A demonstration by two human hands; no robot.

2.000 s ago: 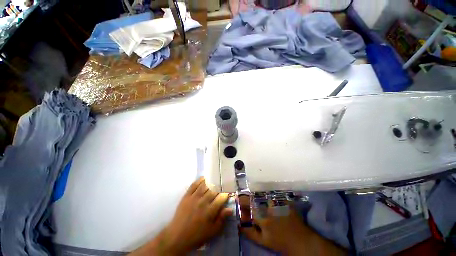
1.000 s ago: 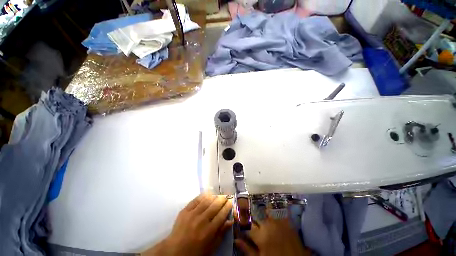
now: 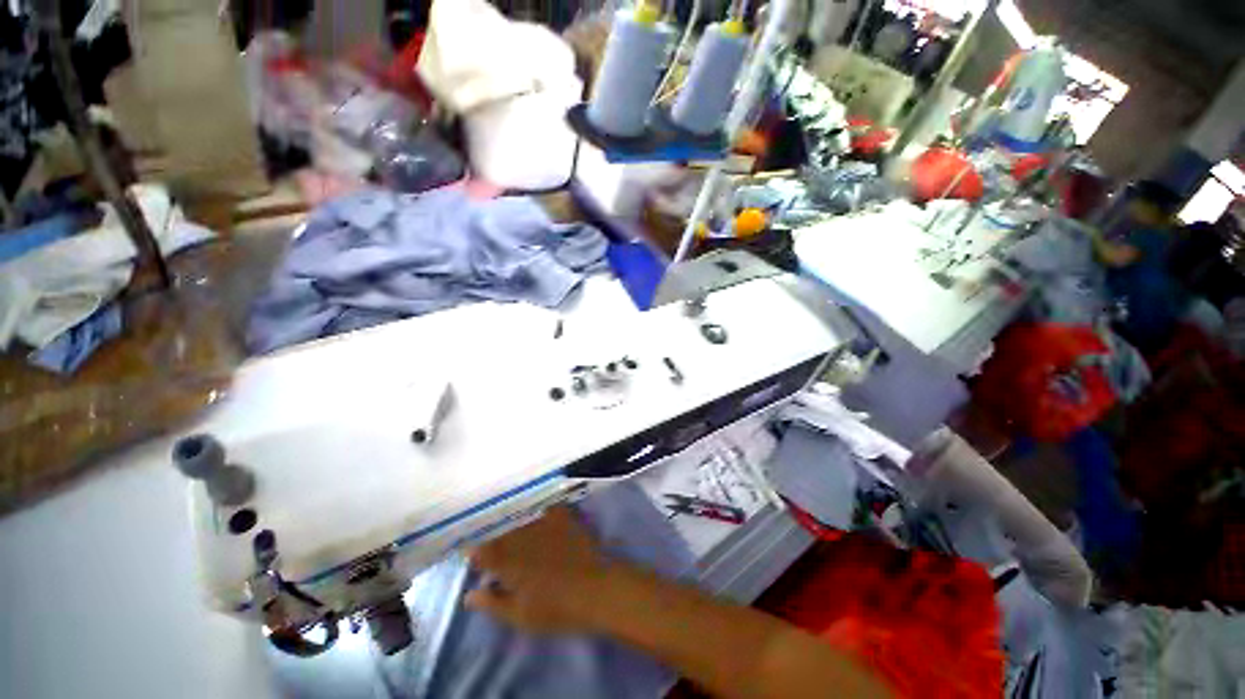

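Observation:
The white sewing machine head (image 3: 505,396) runs from lower left to upper right, with a grey knob (image 3: 199,456) on its left end. Metal needle-area parts (image 3: 303,631) show under that end, blurred. A blue-grey garment piece (image 3: 526,662) lies right of them. My right hand (image 3: 535,571) is over this cloth, below the head's front edge. It is blurred, and I cannot tell whether its fingers grip the cloth. My left hand is out of the picture.
Blue-grey cloth (image 3: 423,253) is heaped behind the machine. Thread cones (image 3: 632,68) stand at the back. Red-and-dark snips (image 3: 706,509) lie right of my hand. Red cloth (image 3: 894,615) is low at right. White cloths (image 3: 96,266) lie on the brown board (image 3: 82,417) at left.
The view has swung to the right and up, so the machine appears lower left and slanted. My left hand has left the picture. My right hand is away from the needle, farther right.

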